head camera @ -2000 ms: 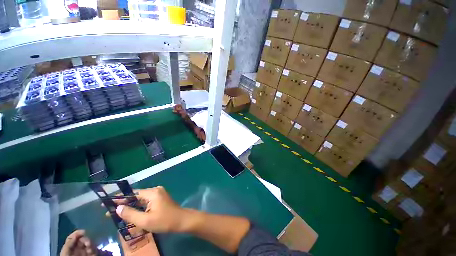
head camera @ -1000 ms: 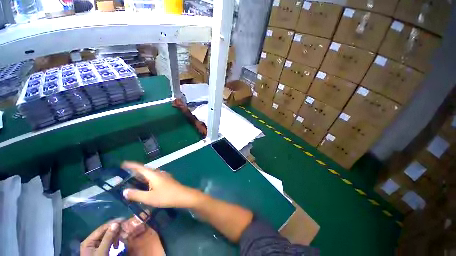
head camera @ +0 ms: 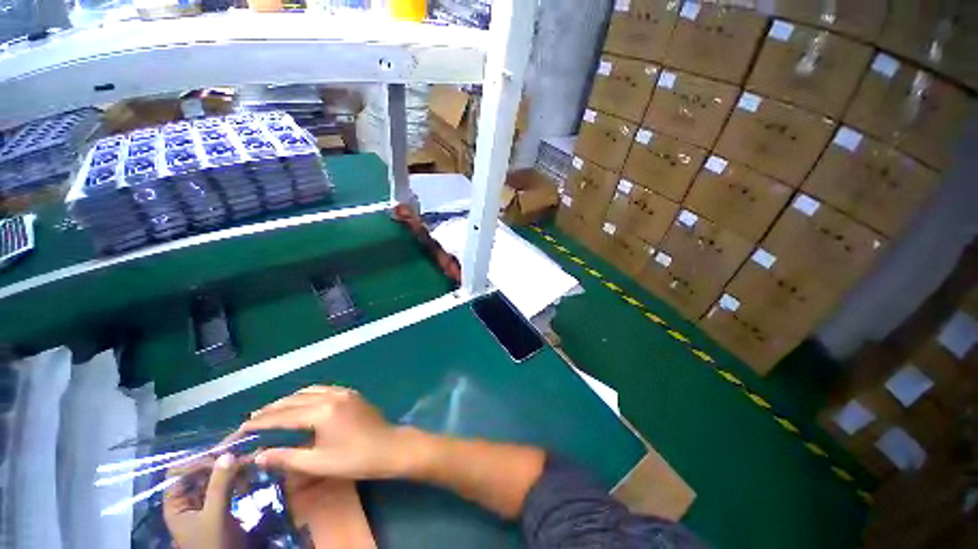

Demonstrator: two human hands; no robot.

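Observation:
My right hand [head camera: 335, 434] reaches in from the right, fingers bent, its fingertips close to my left hand [head camera: 204, 508]. A thin clear film [head camera: 161, 463] with bright glare streaks lies at the fingertips of my left hand, which pinches it; whether my right fingers also grip it is unclear. Below the hands is a glossy dark sheet [head camera: 257, 506] with silvery glare. The orange-brown block [head camera: 339, 515] is just right of it, partly under my right hand. Any small piece at the fingertips is too blurred to tell.
White sheets [head camera: 91, 429] stand at the left. A black phone [head camera: 508, 326] lies near the bench's right edge. Two dark holders [head camera: 212, 329] sit behind the white ledge [head camera: 311, 354]. A white post [head camera: 491, 161] rises at centre. Clear film [head camera: 456, 402] glints on the mat.
The black open grid that my right hand held is no longer visible. My right hand has come down beside my left hand. Glare streaks now show on the clear film. The view has shifted slightly.

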